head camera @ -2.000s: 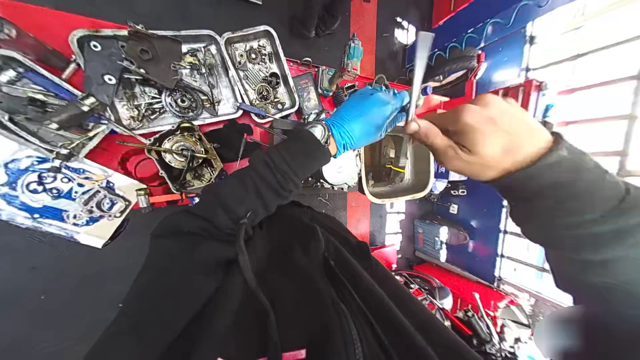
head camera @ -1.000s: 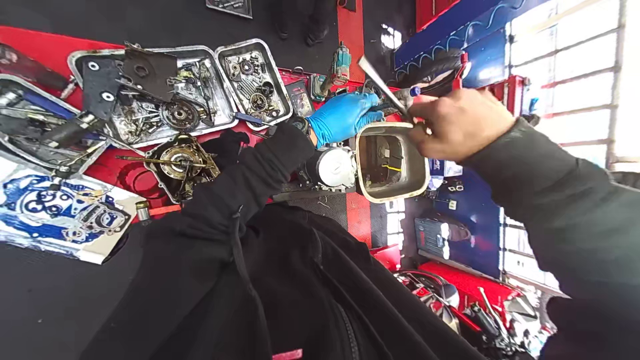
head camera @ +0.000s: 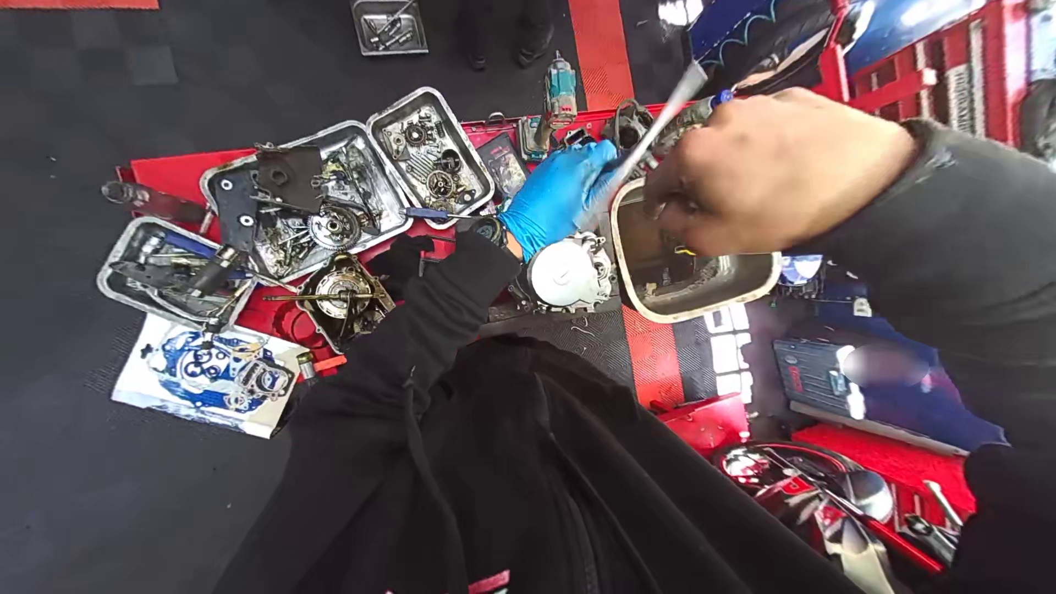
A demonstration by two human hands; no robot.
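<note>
My bare right hand [head camera: 767, 177] is closed on a long, flat, pale tool [head camera: 660, 128], blurred, which slants from upper right to lower left over my other hand. A blue tip [head camera: 723, 97] shows beside the right fist; whether it belongs to the tool is unclear. My left hand [head camera: 565, 194], in a blue glove, lies just above a round silver engine cover [head camera: 568, 274]. Its fingers are partly behind the tool, and what they hold is hidden. Below the right hand stands a beige-rimmed basin [head camera: 660, 316] with dirty liquid and a small yellow item.
Metal trays [head camera: 363, 132] of engine parts sit on the red bench at left, beside an open engine case [head camera: 342, 297] and a blue gasket set [head camera: 206, 371]. A teal cordless power tool [head camera: 561, 91] stands beyond my left hand. A blue-handled screwdriver [head camera: 426, 213] lies by the trays.
The flat tool slanted up to the left one second ago and now slants up to the right, across the left glove. The view has shifted.
</note>
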